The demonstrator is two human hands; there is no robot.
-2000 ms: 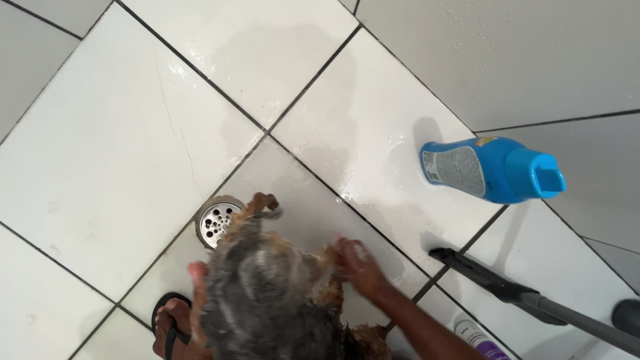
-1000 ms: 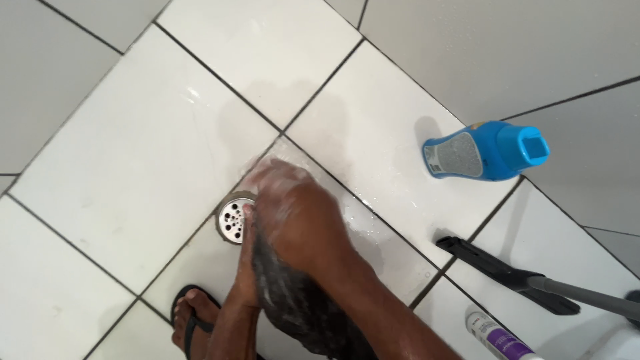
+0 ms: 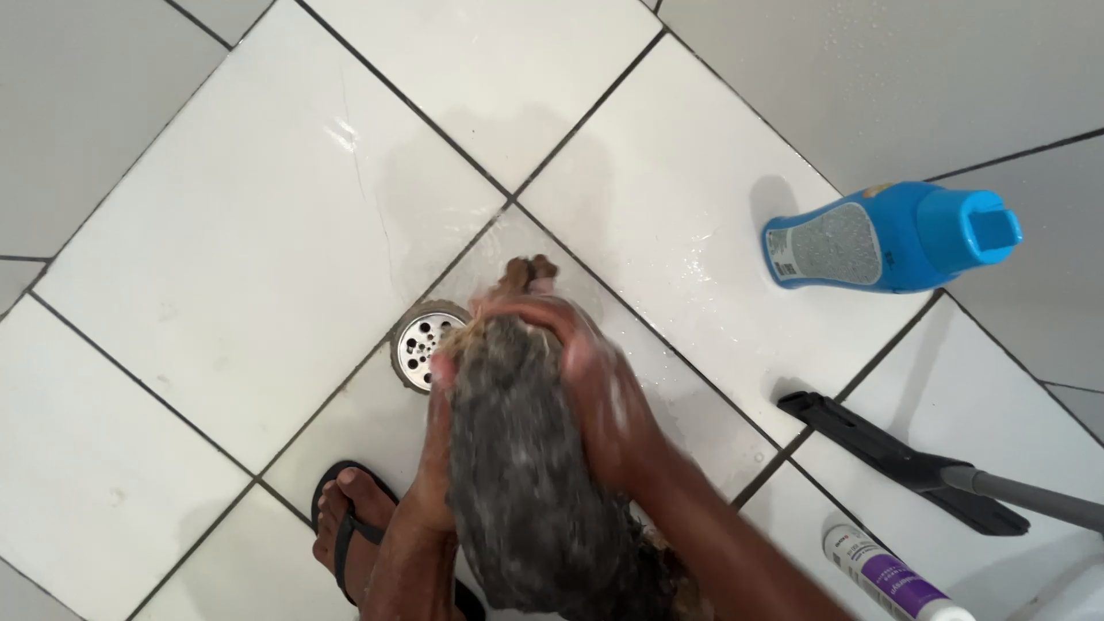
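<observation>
A small dog with wet, dark grey and tan fur point(image 3: 526, 483) stands on the white tiled floor at the lower middle, its head pointing up the view. My right hand point(image 3: 586, 362), with whitish lather on its back, curves around the front and right side of the dog's head. My left hand point(image 3: 438, 431) lies along the left side of the head and neck, its fingertips near the cheek. Tan paws show just beyond my right hand. The dog's face is hidden.
A round metal floor drain point(image 3: 424, 349) is left of the dog's head. At right stand a blue bottle point(image 3: 906, 237), a black squeegee point(image 3: 906, 457) with a grey handle and a white and purple bottle point(image 3: 888, 578). A foot in a black flip-flop point(image 3: 349, 535) is lower left. Tiled walls rise behind.
My right hand was beside the dog at first, then over its head, and now cups the front and right side. The grey back shows more fully than one second ago.
</observation>
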